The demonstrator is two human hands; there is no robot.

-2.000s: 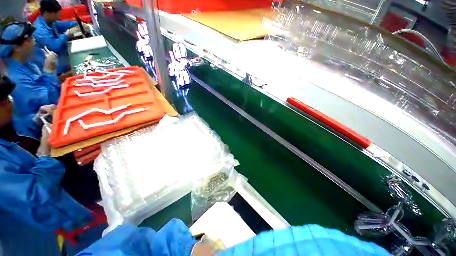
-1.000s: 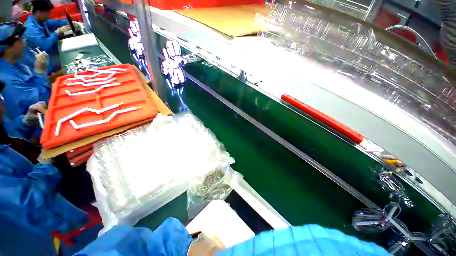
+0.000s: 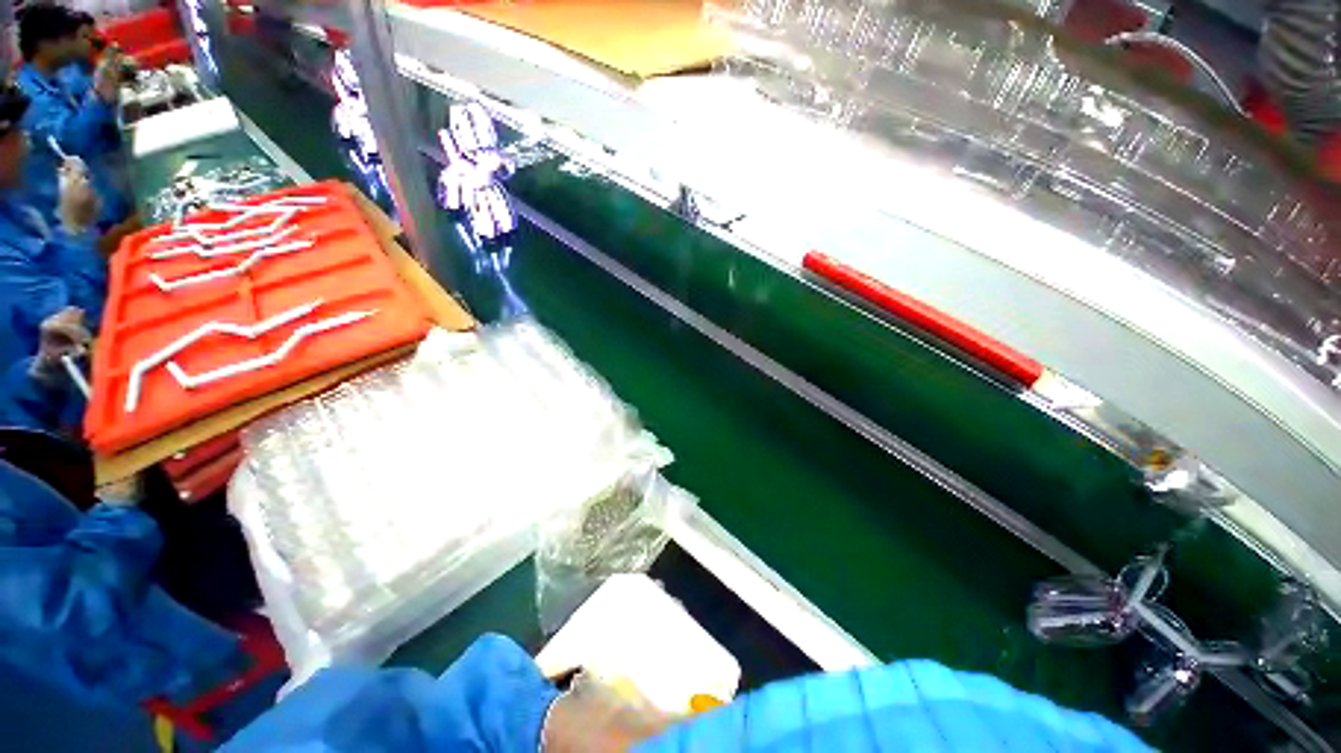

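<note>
A white block (image 3: 643, 641) lies at the bottom centre. My left hand (image 3: 600, 716), below a blue sleeve, is at its lower edge, mostly cut off; its grip is hidden. An orange tip (image 3: 706, 703) shows at the block's lower right; I cannot tell whose finger it is on. My right hand is not in view. A bright blue striped cloth covers the bottom centre right. A clear bag with grey-brown grains (image 3: 612, 525) lies above the block, beside a clear ribbed stack in plastic wrap (image 3: 427, 471).
A red tray (image 3: 258, 324) with bent white strips sits on cardboard at left. A green belt (image 3: 794, 471) runs diagonally, with clear branched products (image 3: 1169, 640) at lower right and lit ones behind a post. A red bar (image 3: 924, 318) lies on the rail. Workers in blue sit left.
The view has shifted, so the trays and belt sit further left and slightly higher. More of the white block and an orange tip now show. The left hand stays by the block.
</note>
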